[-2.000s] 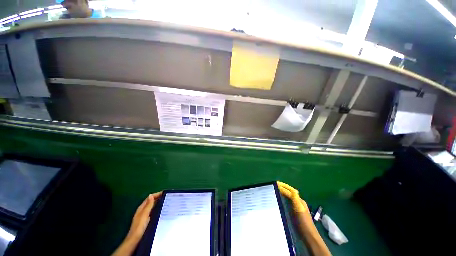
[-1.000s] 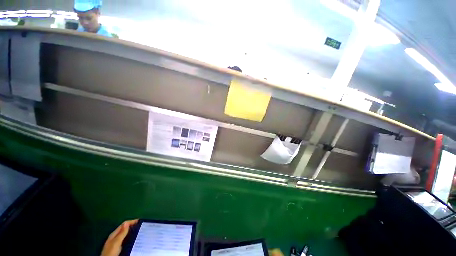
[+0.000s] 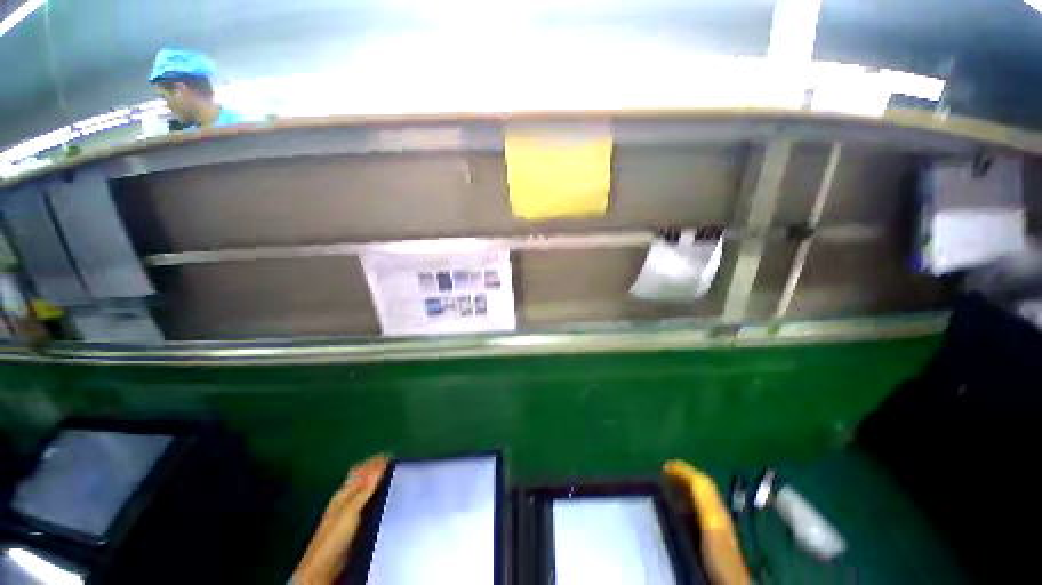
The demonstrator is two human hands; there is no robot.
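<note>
Two tablets with black bezels and bright white screens lie side by side at the bottom centre, the left tablet (image 3: pixel 440 526) reaching a little higher than the right tablet (image 3: pixel 609 543). Their lower parts are cut off by the picture's edge. My left hand (image 3: pixel 346 514) holds the outer edge of the left tablet. My right hand (image 3: pixel 711 520), with yellow finger cots, is at the outer edge of the right tablet and holds it. The fingers under the tablets are hidden. Any tray under them cannot be made out clearly.
A white wrapped bundle (image 3: pixel 811 522) and dark leads with a pale plug (image 3: pixel 764 489) lie right on the green mat (image 3: pixel 457 400). Another tablet (image 3: pixel 91 480) sits on a black stack at left. A black stack (image 3: pixel 954 423) stands right. A partition with papers is behind. A person in a blue cap stands beyond.
The view has swung down and levelled, so both hands and the tablets show more fully than one second ago. The right tablet sits lower than the left, unlike two seconds ago.
</note>
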